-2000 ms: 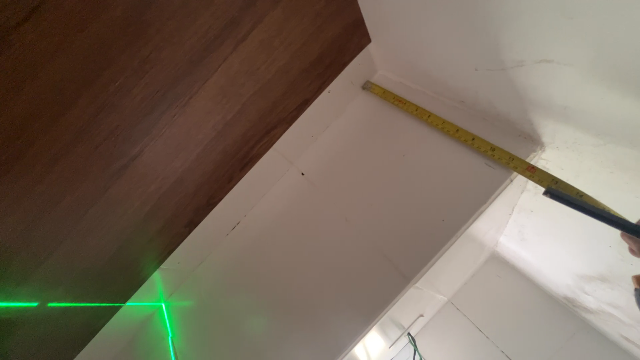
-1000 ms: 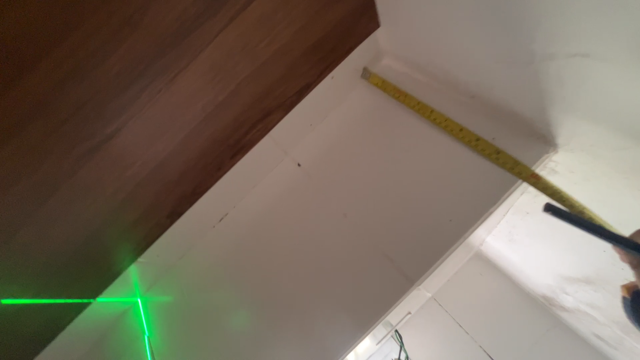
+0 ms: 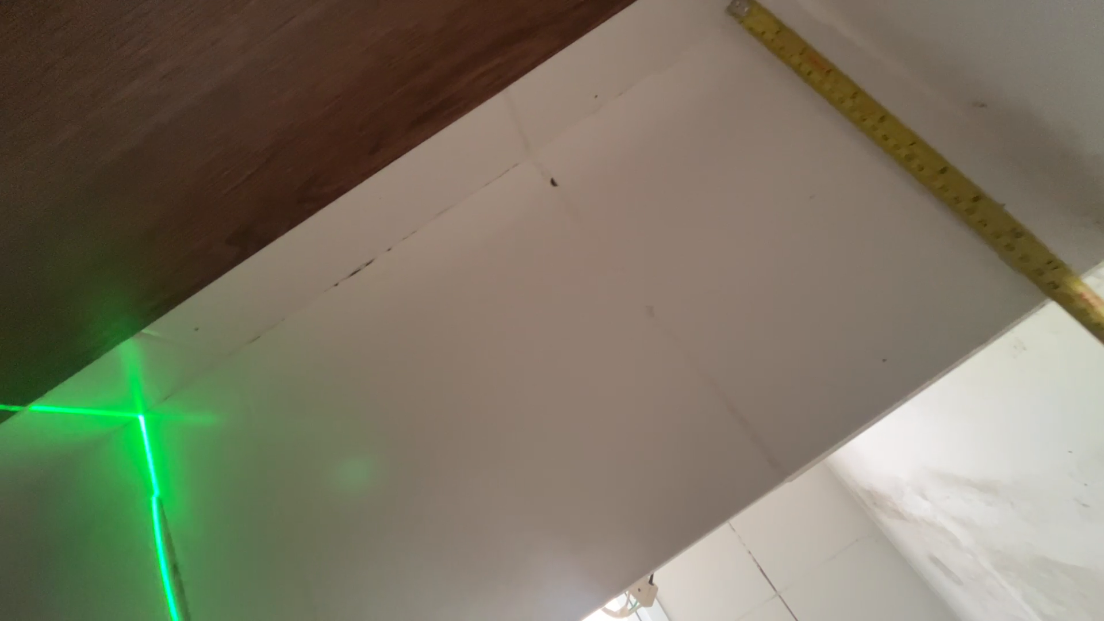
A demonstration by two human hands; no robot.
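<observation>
A yellow tape measure blade [image 3: 914, 159] lies extended across a smooth pale panel [image 3: 535, 362], from its metal end hook [image 3: 738, 9] at the top down to the right frame edge. The blade runs past the panel's right edge and out of view, so its case is hidden. Neither my left hand nor my right hand appears in the frame of now. Bright green laser lines [image 3: 142, 417] meet at the lower left, on the pale surface near the dark wood-grain surface.
A dark brown wood-grain surface [image 3: 216, 112] fills the upper left. A pale, stained wall [image 3: 1018, 431] is at the right. At the bottom, white tiles [image 3: 750, 552] and a small fitting with wires [image 3: 642, 593] show beyond the panel's edge.
The hand and dark stick-like object seen at the right edge earlier are now out of view. The view has shifted and moved closer. The tape blade remains extended across the panel.
</observation>
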